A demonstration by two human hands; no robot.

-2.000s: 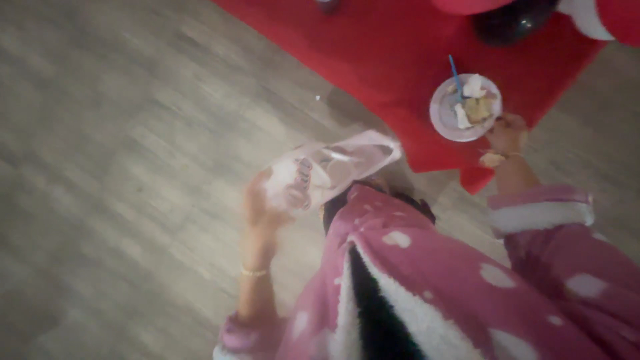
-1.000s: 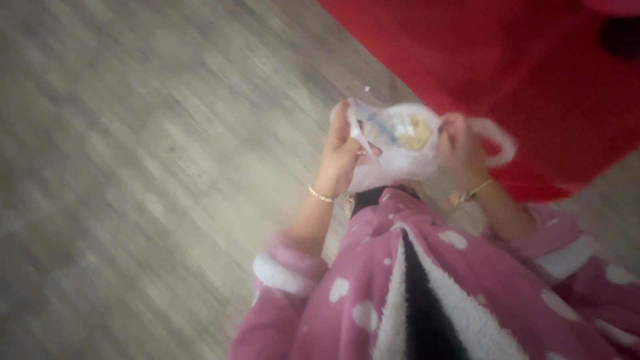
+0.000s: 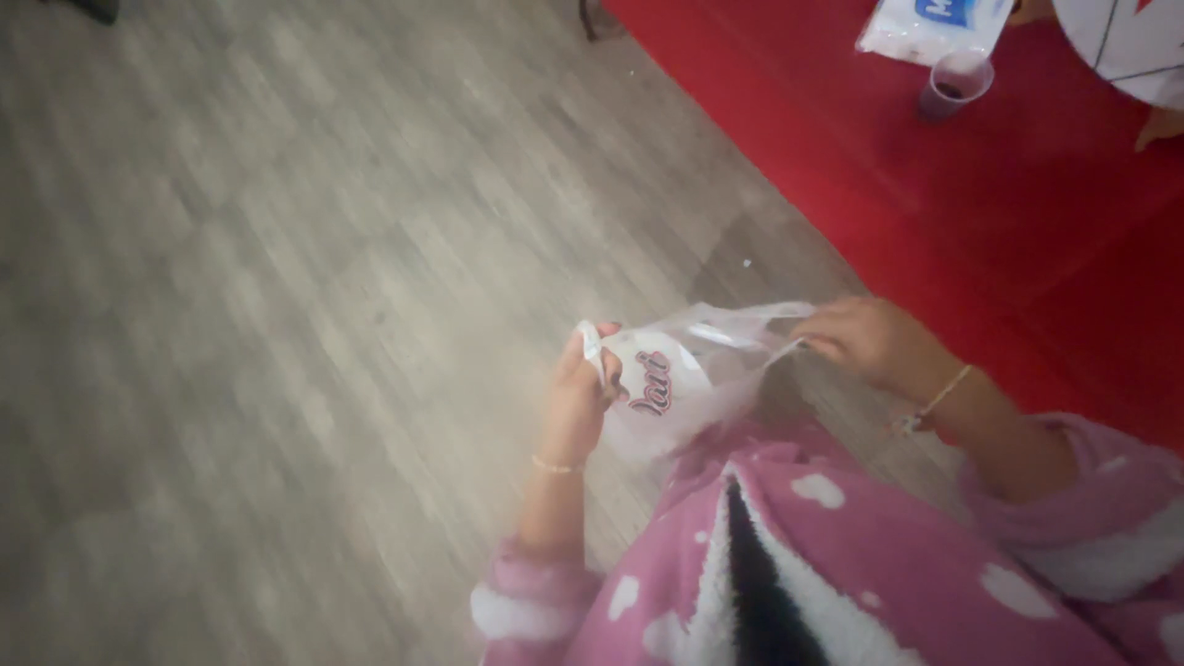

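A thin translucent plastic bag [image 3: 684, 407] with printed lettering is stretched between my hands, in front of my pink robe with white hearts. My left hand [image 3: 587, 388] grips one side of it, with the white plastic looped over the fingers. At the opposite side, my right hand [image 3: 865, 338] pinches the bag's edge or handle between thumb and fingers. A pale rounded shape shows through the plastic, but its contents cannot be made out clearly.
A red-covered table [image 3: 832, 139] fills the upper right. On it are a clear plastic cup [image 3: 957, 88] with dark liquid, a white and blue packet [image 3: 934, 23] and a round white item [image 3: 1133, 46]. Parts of another person's hands show there. Wood-look floor [image 3: 324, 277] lies left.
Two seconds ago my right hand was at a plate of food on the table; one second ago the plate was at the bag, between my hands. Now the bag is pulled wide and the plate is not plainly visible.
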